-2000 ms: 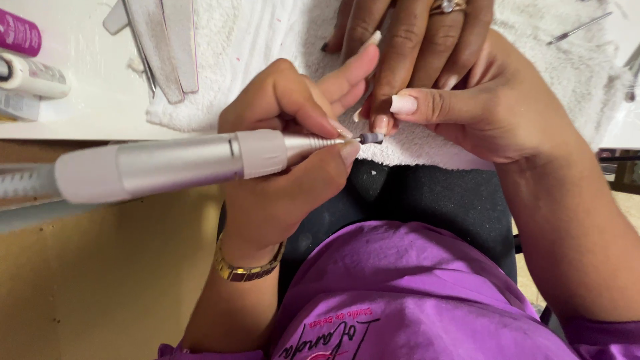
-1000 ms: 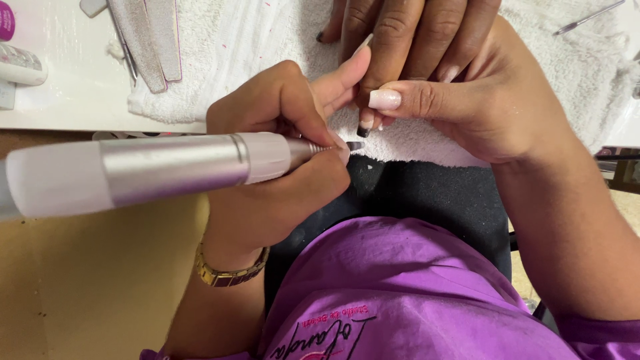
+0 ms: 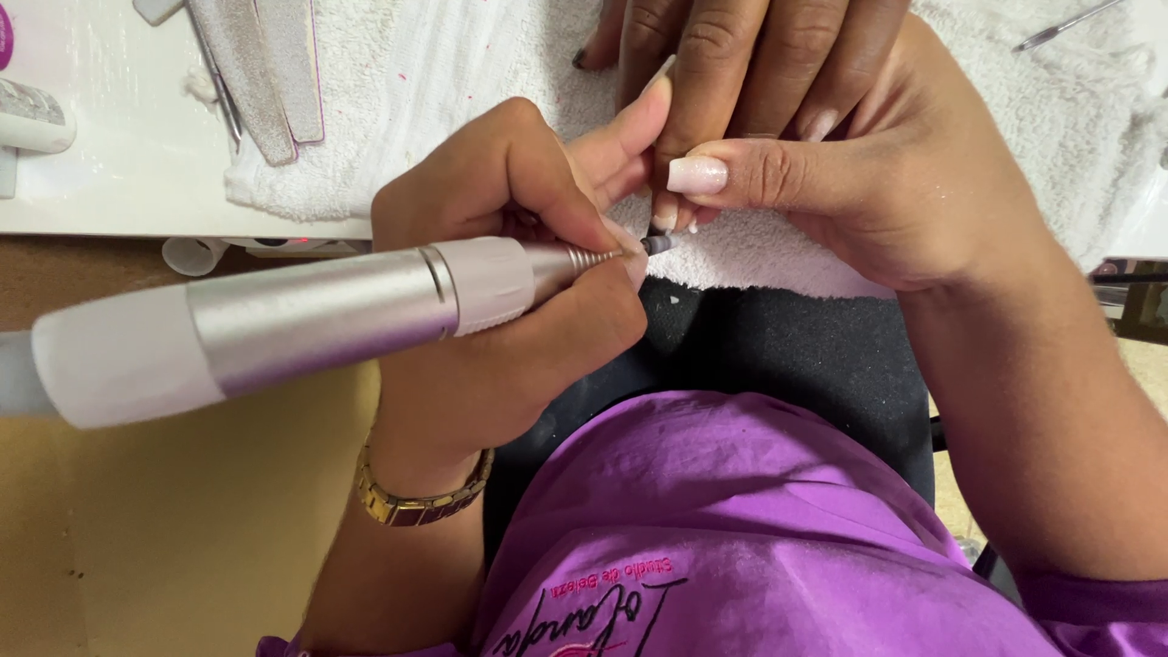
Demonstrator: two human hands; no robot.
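My left hand (image 3: 511,328) holds a silver and pale grey electric nail drill (image 3: 319,315) like a pen, between thumb and fingers. Its dark bit (image 3: 657,245) lies just below a fingertip of another person's hand (image 3: 707,68); contact with the nail cannot be told. That fingertip has a pale nail (image 3: 665,216). From the right, my right hand (image 3: 876,182) grips the same finger, its thumb pressed across it near the tip. My left little finger rests beside the finger. Part of my right hand is hidden under the other person's fingers.
A white towel (image 3: 365,119) lies under the hands. Nail files (image 3: 274,73) and a slim metal tool (image 3: 219,78) are at upper left, near a white bottle (image 3: 35,117). Another metal tool (image 3: 1063,26) lies at upper right. The white table's front edge (image 3: 137,228) is above my lap.
Two seconds ago the bit was close against the fingertip; one second ago it was a little below it. It remains near the tip. My right hand has kept its hold.
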